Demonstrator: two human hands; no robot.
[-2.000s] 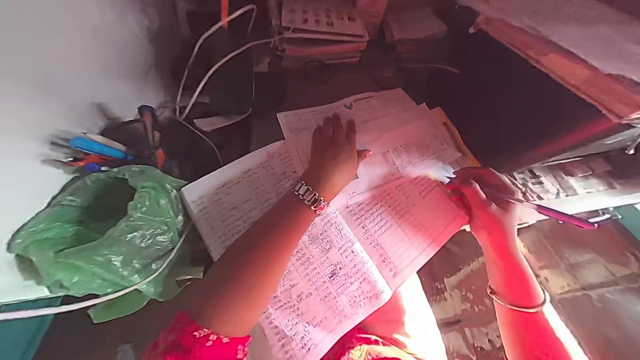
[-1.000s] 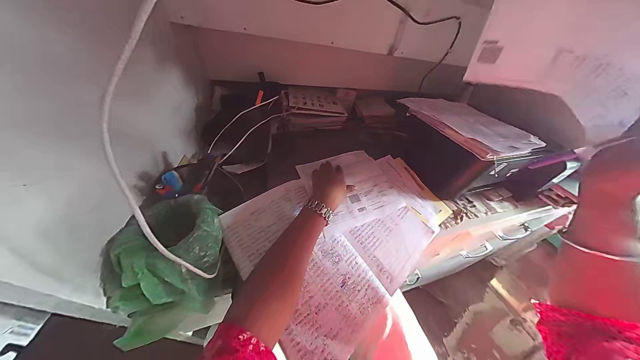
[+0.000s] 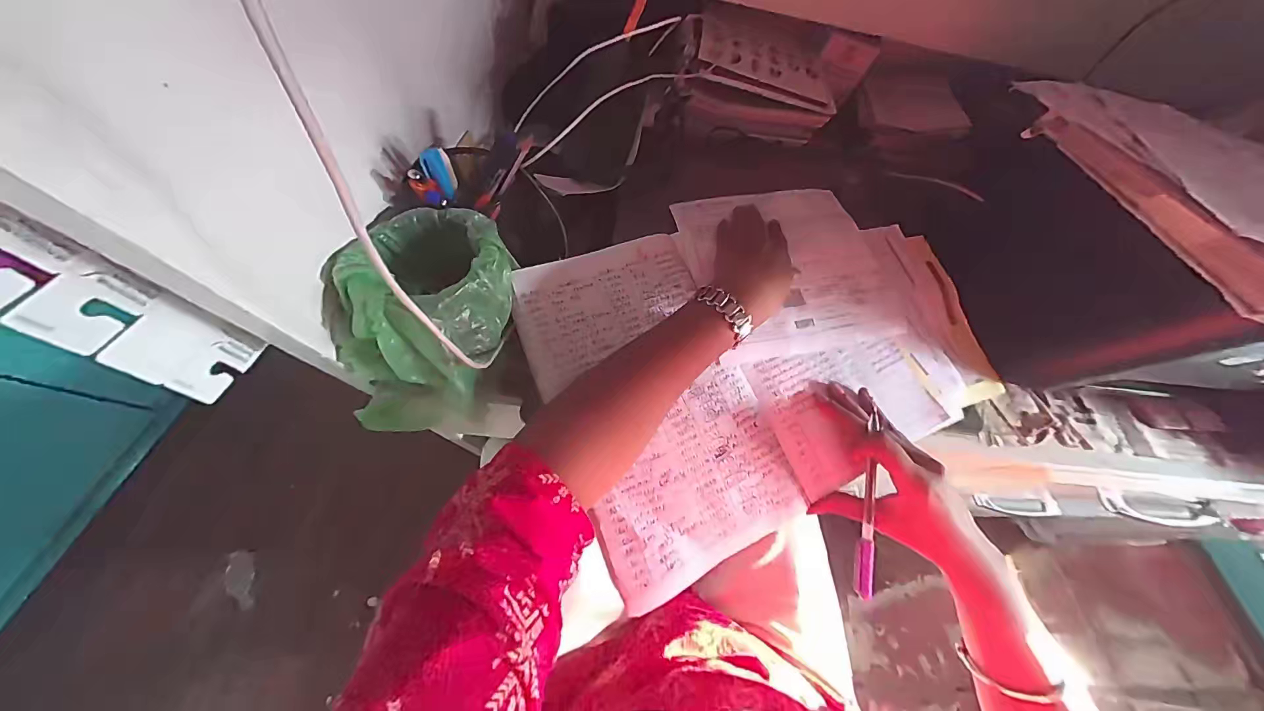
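My left hand (image 3: 752, 259), with a metal-band watch at the wrist, rests on a loose printed sheet (image 3: 820, 222) over the top of an open handwritten notebook (image 3: 691, 474). My right hand (image 3: 884, 459) is at the notebook's right edge, with a pen (image 3: 868, 523) held between the fingers, its pink end pointing down. The fingers touch the right page, and the thumb lies near its lower corner. More sheets and a yellow-edged folder (image 3: 948, 306) lie under and beside the printed sheet.
A container lined with a green plastic bag (image 3: 415, 306) stands left of the notebook, a white cable (image 3: 336, 178) hanging across it. Pens (image 3: 434, 176) are behind it. Stacked books (image 3: 760, 79) stand at the back. A black box-like device (image 3: 1096, 257) bears papers at right, above drawer handles (image 3: 1155, 509).
My right hand has come from the far right back to the notebook's right page. My left hand has stayed on the printed sheet. The view has shifted.
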